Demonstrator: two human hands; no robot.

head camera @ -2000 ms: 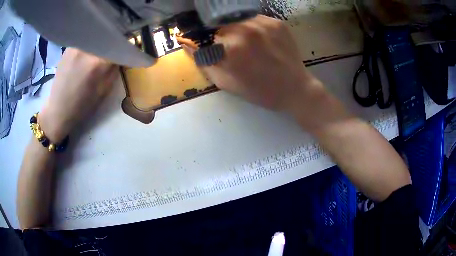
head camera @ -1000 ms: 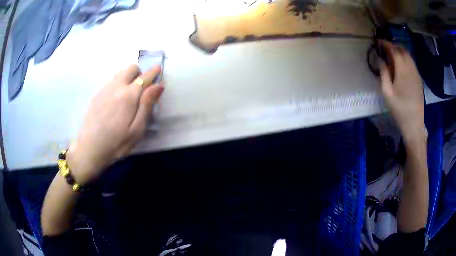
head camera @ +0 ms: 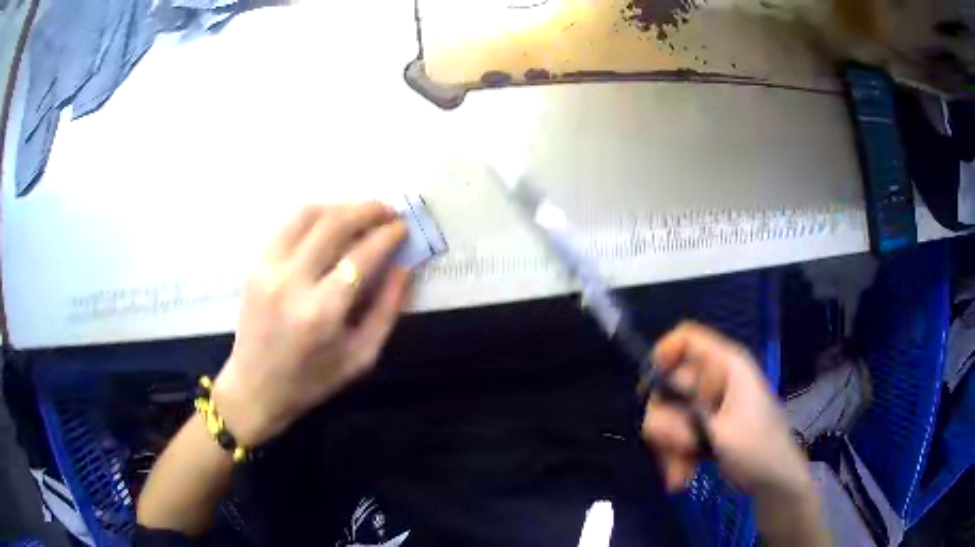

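My left hand [head camera: 326, 294] is at the table's front edge, left of centre, and pinches a small pale grey-white piece [head camera: 423, 231] with a thin dark line. The piece's right end sticks out past the fingertips; the rest is hidden by the hand. My right hand [head camera: 711, 411] is below the table edge at the right and grips the dark handles of the tailor's scissors [head camera: 588, 280]. The blades are blurred and point up and left over the table, apart from the piece. How far the blades are spread cannot be told.
Cut grey fabric panels [head camera: 80, 75] lie at the far left. The yellow-tan machine bed [head camera: 567, 43] is at the top. A smartphone [head camera: 882, 160] lies at the right. A printed ruler scale [head camera: 727, 230] runs along the front edge. Blue baskets [head camera: 909, 353] stand below the table at both sides.
The view has swung down from the machine head. My right hand has taken the scissors from beside the phone and brought them leftward. My left hand has moved right with the piece.
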